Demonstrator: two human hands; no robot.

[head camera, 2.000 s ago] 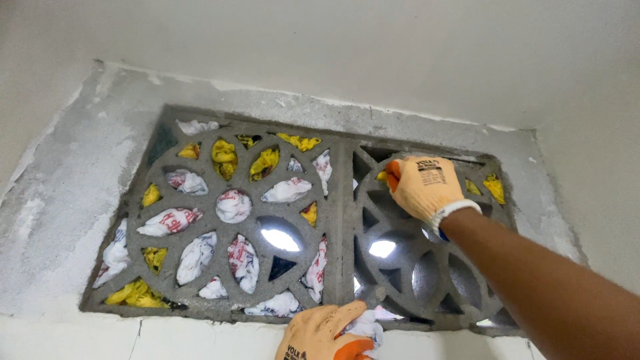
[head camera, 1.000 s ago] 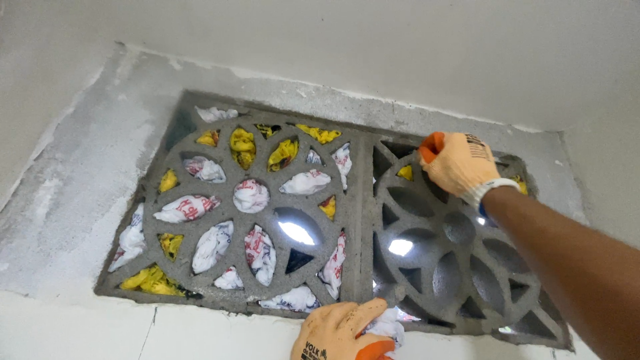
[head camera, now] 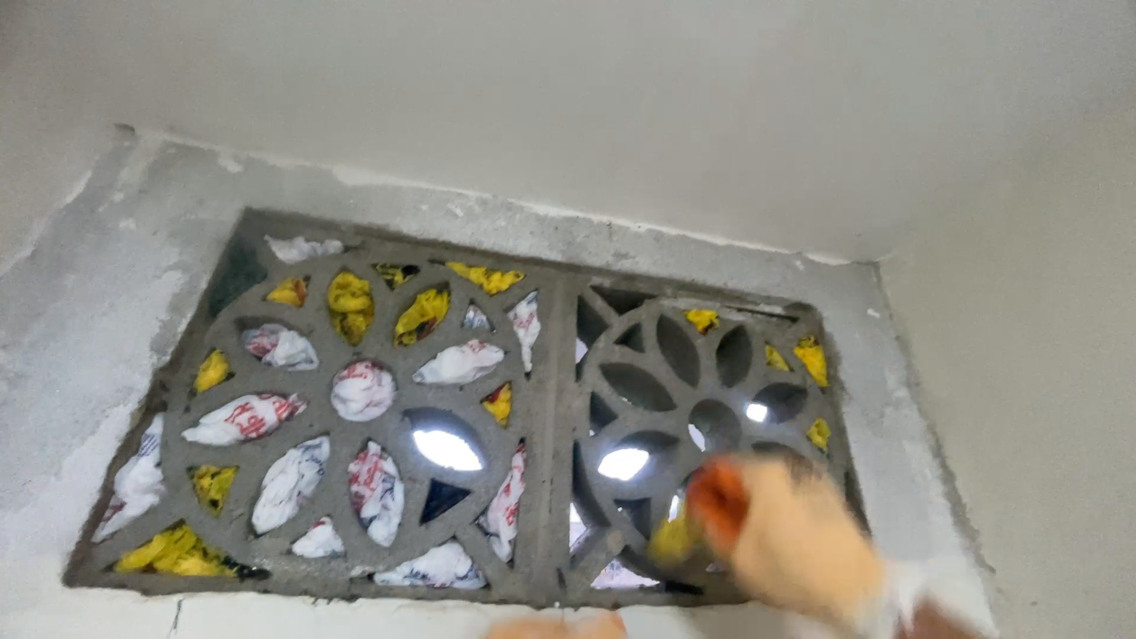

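Note:
A concrete ventilation block screen (head camera: 546,382) fills the wall opening. Crumpled white plastic bags (head camera: 362,390) and yellow plastic pieces (head camera: 351,306) fill most holes of its left panel; the right panel holds several yellow bits (head camera: 701,319) at its top and right side. My right hand (head camera: 790,532), in a beige glove with orange palm, is blurred before the lower right panel, its fingers closed on a yellow plastic piece (head camera: 672,538). Only the gloved top of my left hand (head camera: 559,627) shows at the bottom edge; what it holds is out of frame.
Rough grey cement (head camera: 115,266) surrounds the screen, with a pale ceiling (head camera: 568,106) above it. A plastered wall (head camera: 1038,355) stands on the right. White wall tiles (head camera: 266,617) run below the opening, one with a crack or joint.
My right hand has come down from the upper part of the right panel, and a yellow piece now shows in its fingers. My left hand has dropped mostly out of view.

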